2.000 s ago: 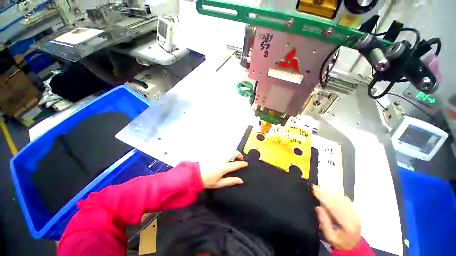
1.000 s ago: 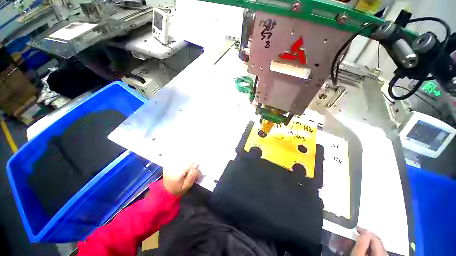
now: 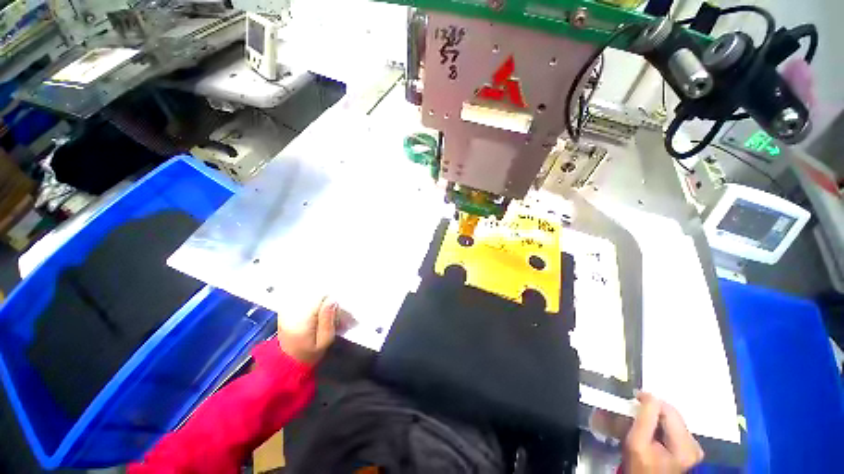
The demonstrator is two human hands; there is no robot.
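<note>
A black fabric panel [image 3: 472,347] lies under the yellow clamp template [image 3: 507,257] and hangs toward me over the front. The template has round holes and edge notches showing dark. My left hand [image 3: 310,329] grips the front edge of the white feed plate [image 3: 324,204], left of the panel. My right hand [image 3: 659,435] is at the plate's front right edge, with thumb and fingers closed on it. The pinkish-grey machine head [image 3: 495,102] stands above the template, with the orange needle area [image 3: 469,222] at its upper left part.
A blue bin [image 3: 208,319] with black panels [image 3: 111,287] stands at left. Another blue bin [image 3: 787,370] is at right. The control panel [image 3: 757,225] is right of the head. A green perforated bracket [image 3: 592,18] runs above. Another machine stands at the upper left.
Both hands have left the black panel and moved outward to the plate's front edge. The panel now lies with its front part hanging. The view has shifted to the right.
</note>
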